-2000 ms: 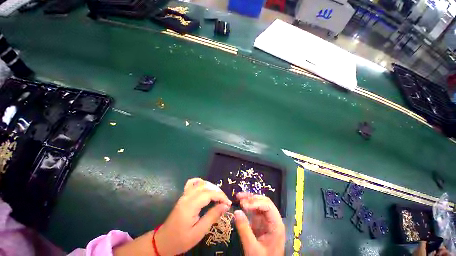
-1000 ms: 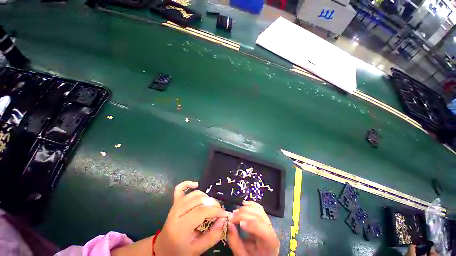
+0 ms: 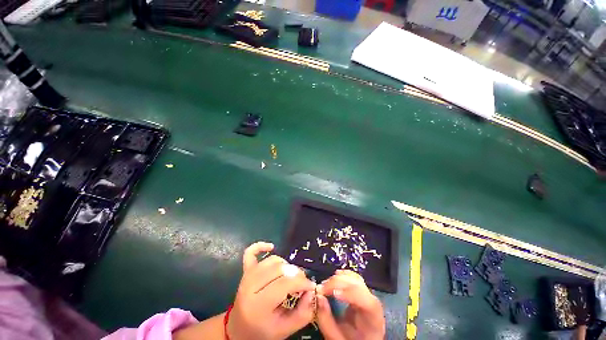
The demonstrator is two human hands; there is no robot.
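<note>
My left hand (image 3: 274, 297) and my right hand (image 3: 353, 304) meet at the near edge of a small black parts tray (image 3: 392, 259). Their thumbs and fingertips are pinched together; whatever is between them is too small and covered to tell. Thin brass pins (image 3: 290, 301) show through the gap in my left hand's fingers and between the two hands; I cannot tell which are held and which lie on the table. Small pale contacts (image 3: 351, 247) are scattered in the tray beyond my fingertips.
A large black blister tray (image 3: 100, 169) lies left, with housings (image 3: 462, 275) clustered right of the yellow tape (image 3: 415, 272). A neighbour's parts box (image 3: 566, 304) is far right, near a fingertip. Single housings (image 3: 249, 124) lie on the belt. A white board (image 3: 425, 70) is beyond.
My hands have come closer together and their fingertips now meet, hiding more of the brass pins. The single housings on the belt have moved right. The camera view has shifted slightly.
</note>
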